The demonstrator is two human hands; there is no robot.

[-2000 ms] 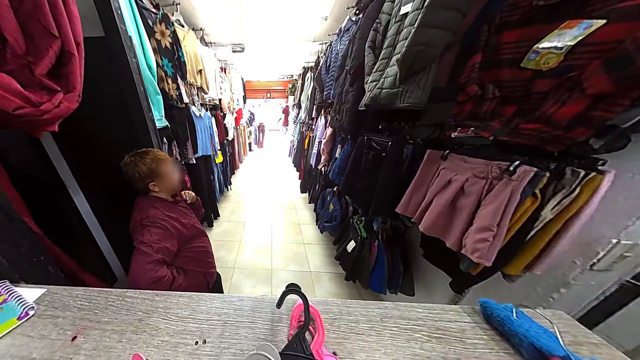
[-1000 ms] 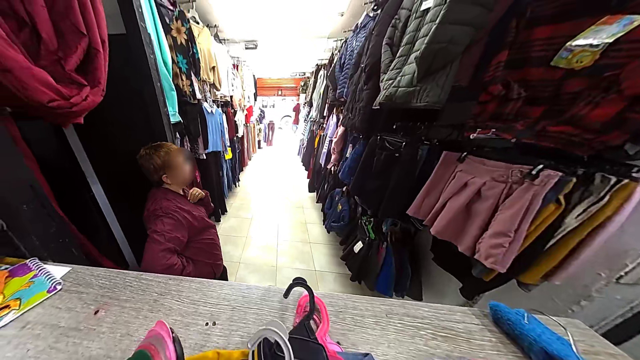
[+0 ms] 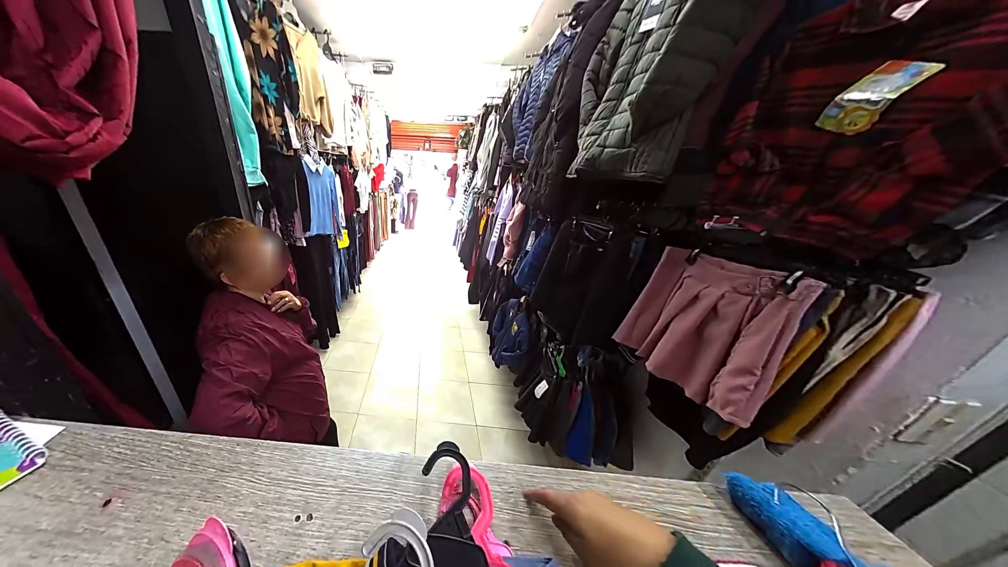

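My right hand (image 3: pixel 606 526) reaches in from the bottom edge in a dark green sleeve, its index finger stretched out over the grey wood-grain counter (image 3: pixel 315 480). Nothing shows in it; the other fingers are curled or hidden. Just left of the fingertip are a black plastic hanger hook (image 3: pixel 450 472) and a bright pink plastic hanger (image 3: pixel 484 512). A whitish hook (image 3: pixel 402 531) lies beside them, with bits of yellow and blue fabric below. Further left is a pink and black item (image 3: pixel 211 543), cut off by the frame. My left hand is out of view.
Blue knitted or fuzzy material (image 3: pixel 780 516) with a thin loop lies at the counter's right end. A spiral notebook (image 3: pixel 20 453) is at the far left. Beyond the counter stands a person in a maroon jacket (image 3: pixel 256 370). Hanging clothes, with pink shorts (image 3: pixel 709 323), line the tiled aisle.
My right hand has come into view over the counter, right of the hangers; neither earlier frame shows it. The person beyond the counter stays in about the same pose.
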